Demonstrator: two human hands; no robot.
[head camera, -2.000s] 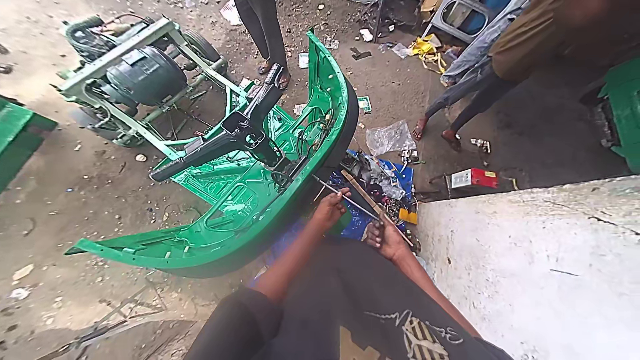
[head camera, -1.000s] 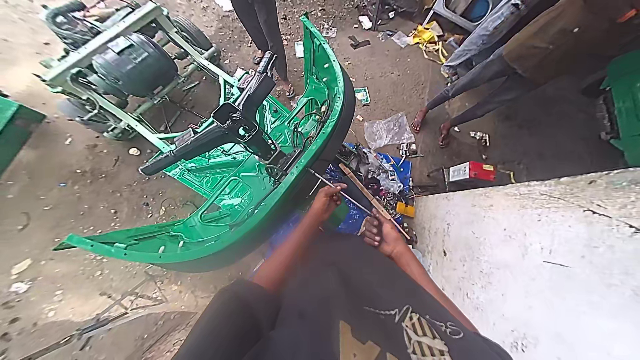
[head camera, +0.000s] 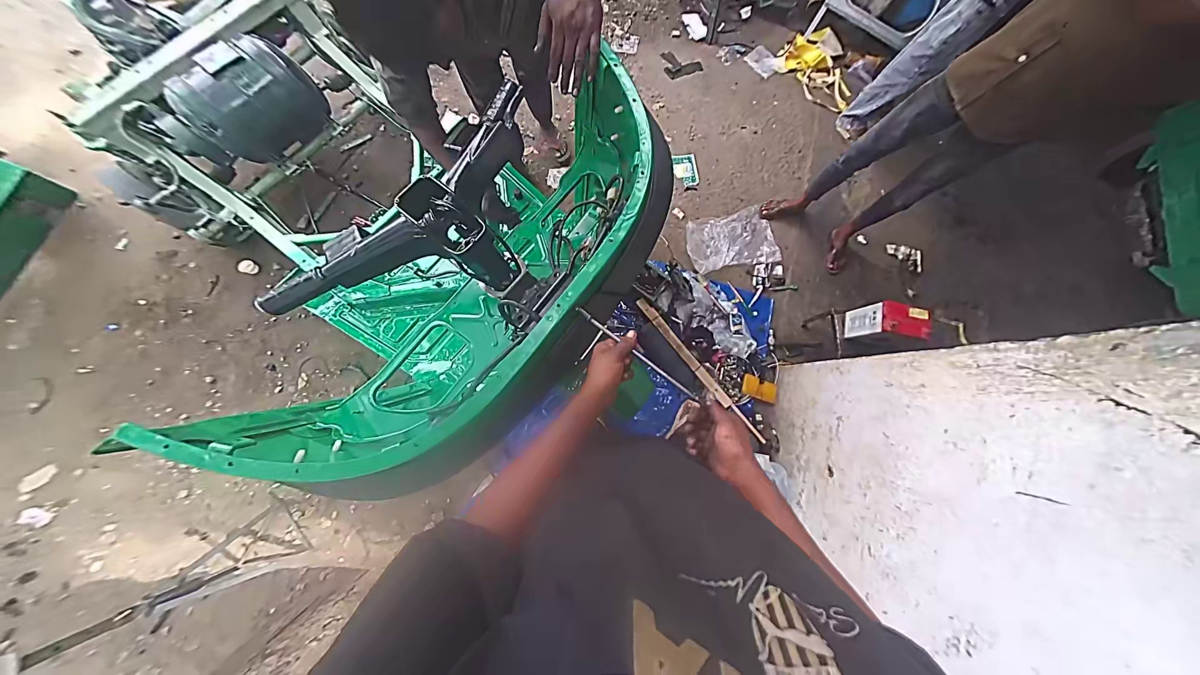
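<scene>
My left hand (head camera: 611, 364) is closed around a thin metal rod (head camera: 666, 375), which runs from beside the green body panel down to my other hand. My right hand (head camera: 717, 436) is at the rod's lower end; its fingers are curled, and whether they grip the rod is hard to tell. A long wooden strip (head camera: 689, 354) lies just beyond the rod, its lower end near my right hand. The curved green vehicle body (head camera: 487, 375), with a black steering column (head camera: 459, 216) and loose wiring inside, stands ahead and to the left. Mixed parts lie on a blue sheet (head camera: 656, 408) under my hands.
A person's hand (head camera: 572, 42) is at the green body's far rim. Another person's legs (head camera: 886, 155) are at the upper right. A whitish wall (head camera: 984, 487) rises at the right, with a red and white box (head camera: 886, 321) behind it. A pale green chassis (head camera: 206, 183) stands at upper left.
The person behind the green body has come closer and now has a hand at its far rim. My hands remain at the rod in nearly the same place.
</scene>
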